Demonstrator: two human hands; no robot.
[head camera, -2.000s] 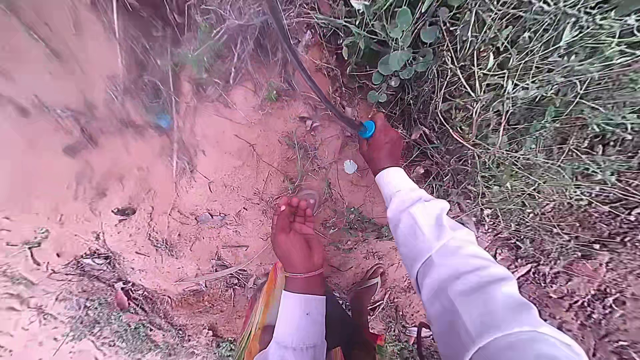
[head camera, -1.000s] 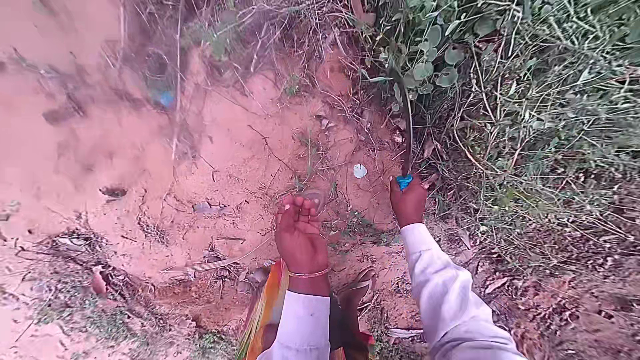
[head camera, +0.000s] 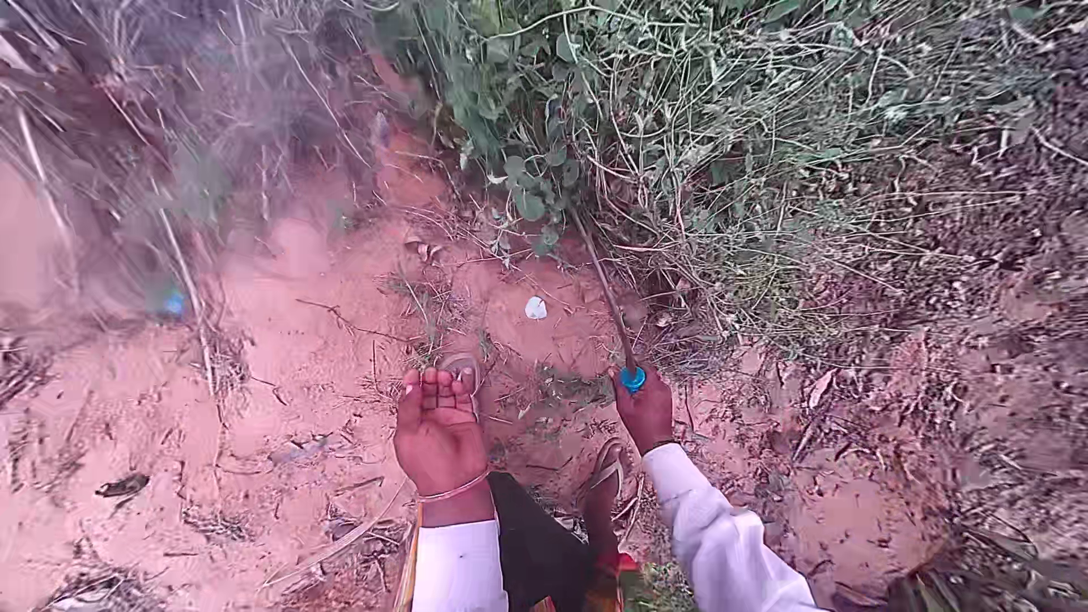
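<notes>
My right hand (head camera: 645, 410) grips the handle of a long, thin blade (head camera: 605, 293) with a blue collar (head camera: 631, 379) at its base. The blade points up and away, and its far end is hidden among green leaves (head camera: 529, 204). My left hand (head camera: 440, 433) is held palm up with its fingers slightly curled and nothing in it, over the reddish soil. A thin band (head camera: 455, 490) circles that wrist. A small white piece (head camera: 535, 308) lies on the ground between the blade and my left hand.
Dense tangled vines and grass (head camera: 722, 161) fill the upper right. Dry stems (head camera: 183, 255) stand at the left, near a small blue spot (head camera: 174, 303). My sandalled foot (head camera: 605, 476) is on the soil below, and another sandal (head camera: 463, 371) shows behind my left fingertips.
The blade swings from pointing up and left to pointing up, then its far end goes in among the leaves. My right hand stays closed on it; my left hand stays palm up.
</notes>
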